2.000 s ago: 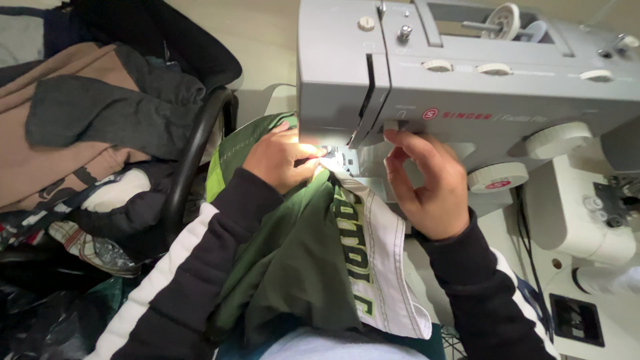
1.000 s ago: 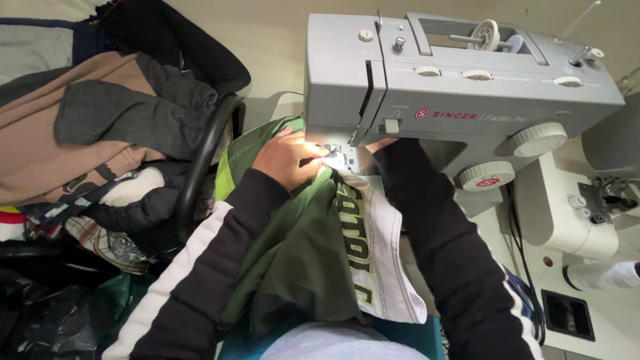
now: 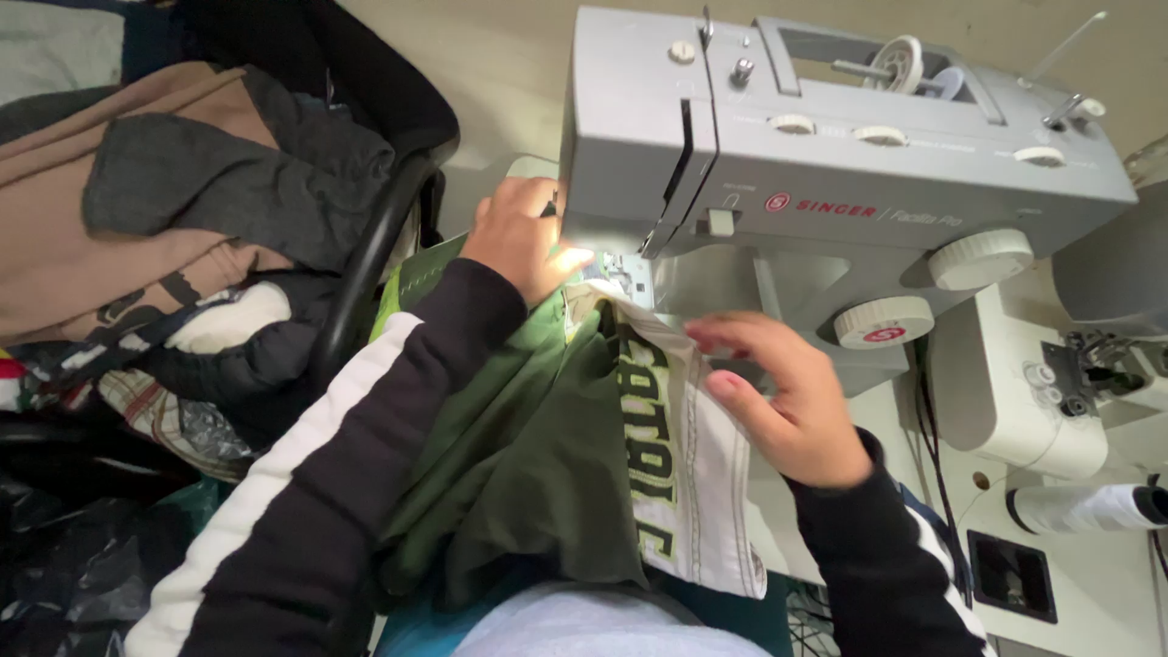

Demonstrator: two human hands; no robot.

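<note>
A grey Singer sewing machine (image 3: 821, 173) stands across the upper right, its lamp lighting the needle area. Green fabric (image 3: 538, 456) with a white, lettered band (image 3: 712, 465) runs from the metal needle plate (image 3: 634, 274) down to my lap. My left hand (image 3: 525, 237) lies at the left of the machine head, over the fabric by the needle area; its fingertips are partly hidden, and whether it grips anything does not show. Beside the white band, at its right edge, my right hand (image 3: 780, 392) hovers with thumb and fingers apart, holding nothing.
A black chair (image 3: 365, 274) heaped with clothes (image 3: 182, 182) stands at the left, black plastic bags (image 3: 82, 566) below it. On the right are a second, cream machine (image 3: 1013, 392), a white thread cone (image 3: 1077, 506) and a dark square recess (image 3: 1011, 575) in the tabletop. Black cables hang between the machines.
My right hand, hidden behind the machine head's lower edge a second ago, is out over the white band's right side. My left hand has moved up and away from the needle plate.
</note>
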